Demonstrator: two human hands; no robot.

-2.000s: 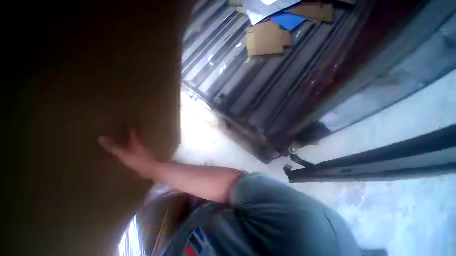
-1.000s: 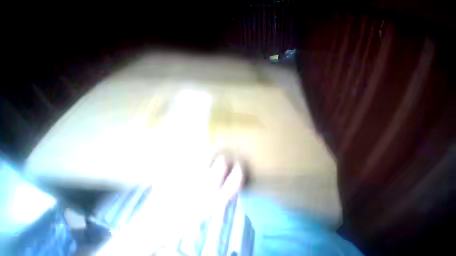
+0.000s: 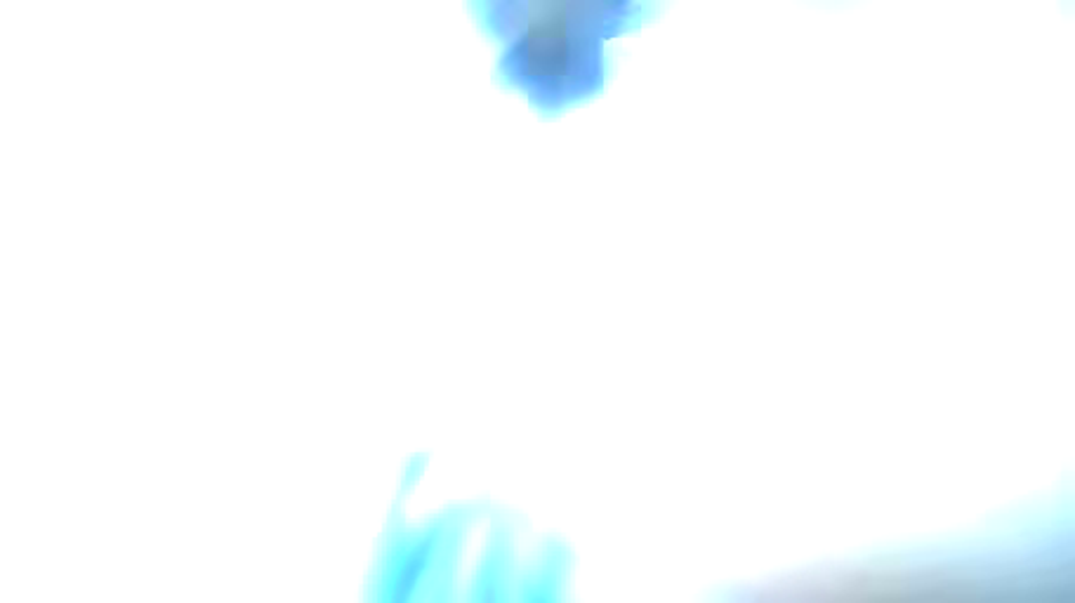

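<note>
Glare turns nearly the whole head view white, so no work object can be made out. A pale cyan streaked shape shows at the bottom, left of centre; it looks like clothing, but its outline is washed out. Neither my left hand nor my right hand can be made out.
A blurred blue-grey shape shows at the top centre; I cannot tell what it is. A blurred grey-blue area lies in the bottom right corner. No edges or obstacles can be told apart.
The large brown sheet, the hand on it and the dark red-brown walls seen a second ago no longer show. The view has changed from dark and blurred to almost fully white.
</note>
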